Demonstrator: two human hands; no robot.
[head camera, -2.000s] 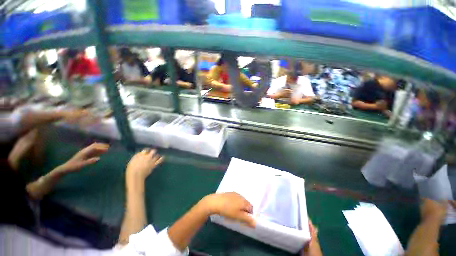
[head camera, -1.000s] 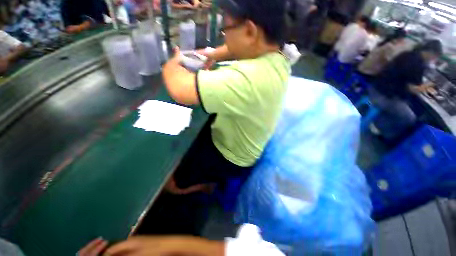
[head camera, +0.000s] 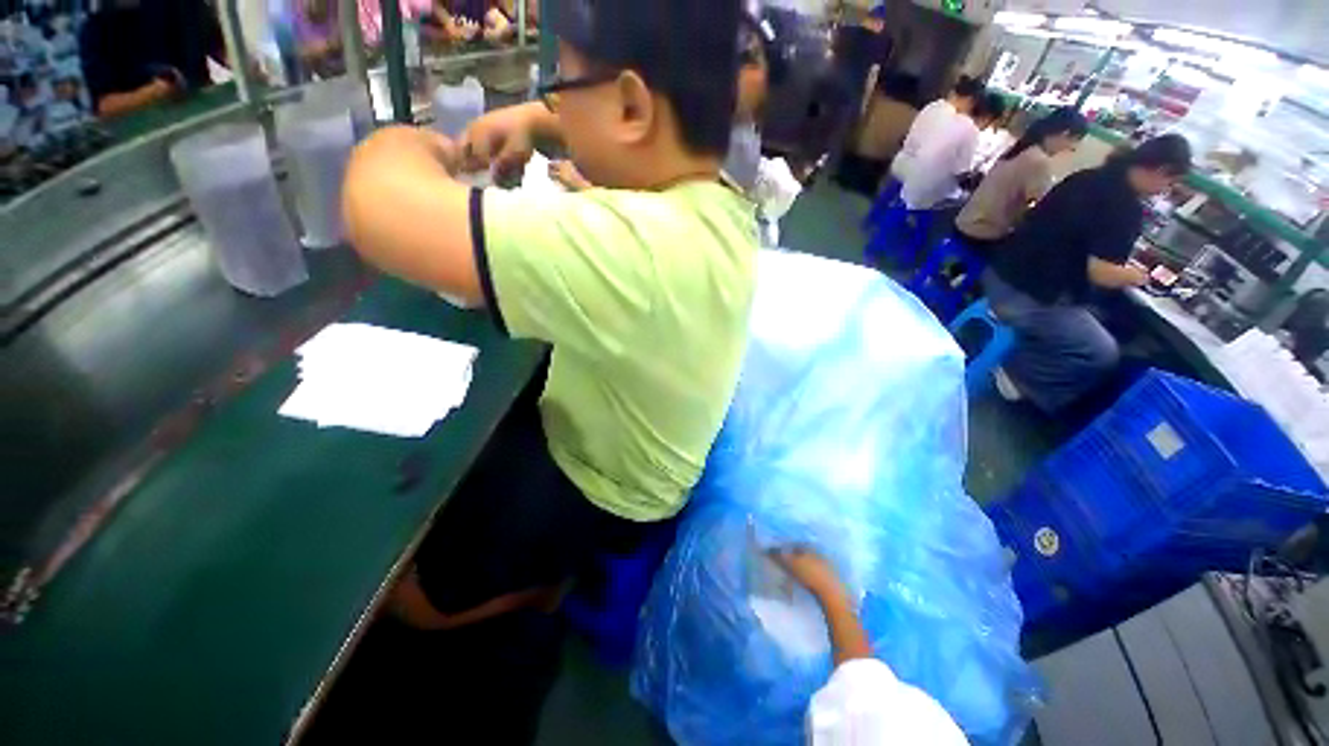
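My right hand, with a white sleeve, reaches over the large blue plastic bag behind the bench. Its fingers are at the bag's lower part, above a white piece seen among the folds. Whether the fingers grip anything is unclear. My left hand is not in view. White foam shows through the translucent bag.
A worker in a green shirt sits left of the bag. A fanned stack of white pouches lies on the green bench. Frosted bagged products stand on the belt. Blue crates are at right.
The view has swung right, away from the white foam box held two seconds ago. My right hand has moved from the bench side to the blue bag.
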